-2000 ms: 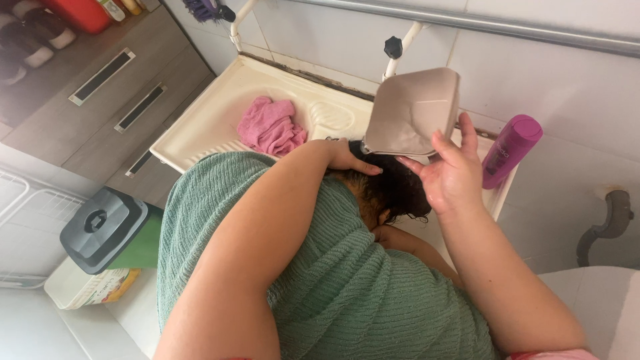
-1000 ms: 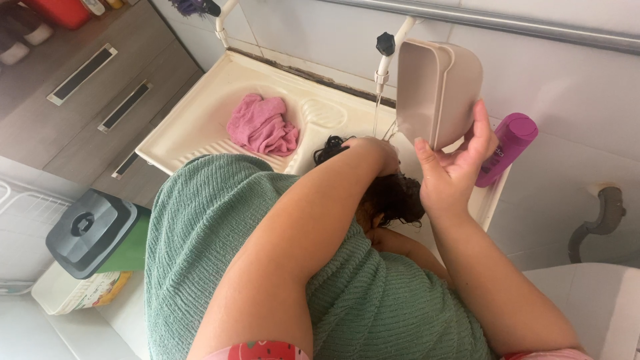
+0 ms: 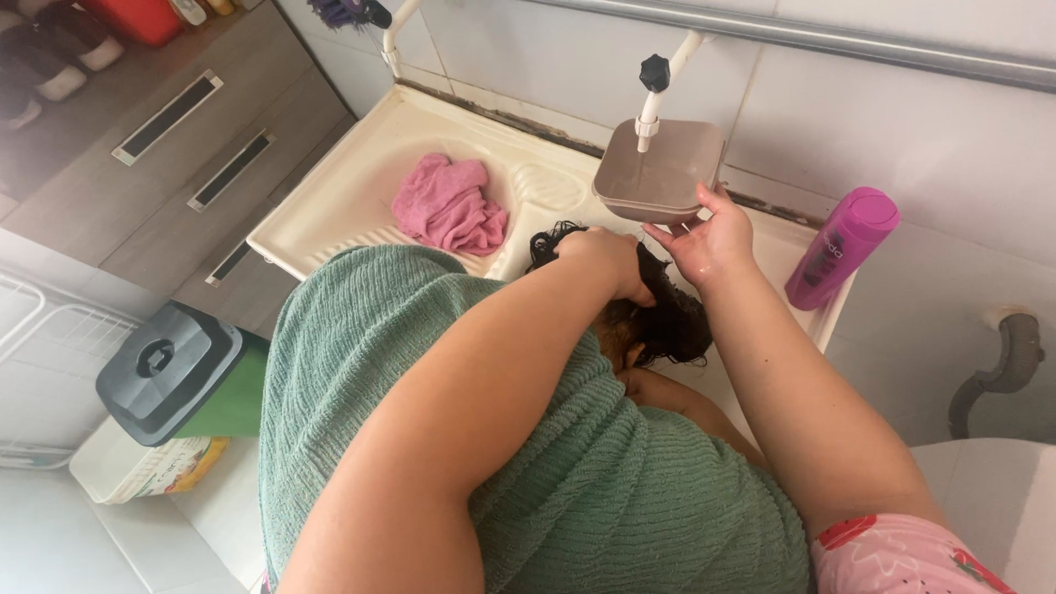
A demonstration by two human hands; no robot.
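My right hand (image 3: 705,235) holds a beige square plastic tub (image 3: 660,169) from below and the side, under the spout of a white plastic tap (image 3: 648,124). A thin stream of water falls into the tub. My left hand (image 3: 606,260) rests on the wet dark hair (image 3: 672,318) of a person who bends over the sink (image 3: 330,219); its fingers are partly in the hair. A green towel (image 3: 388,371) covers the person's back. A pink cloth (image 3: 452,202) lies crumpled in the left basin. The purple bottle (image 3: 843,247) stands at the sink's right side.
A dark-knobbed second tap (image 3: 392,49) is over the left end of the sink. Drawers (image 3: 165,124) stand at the left, above a green bin with a grey lid (image 3: 165,363) and a white plastic container (image 3: 124,470). A grey drain pipe (image 3: 1002,363) is at the right.
The tub in my right hand has gone from tipped on its side above the hair to upright under the tap. My left hand has stayed on the head.
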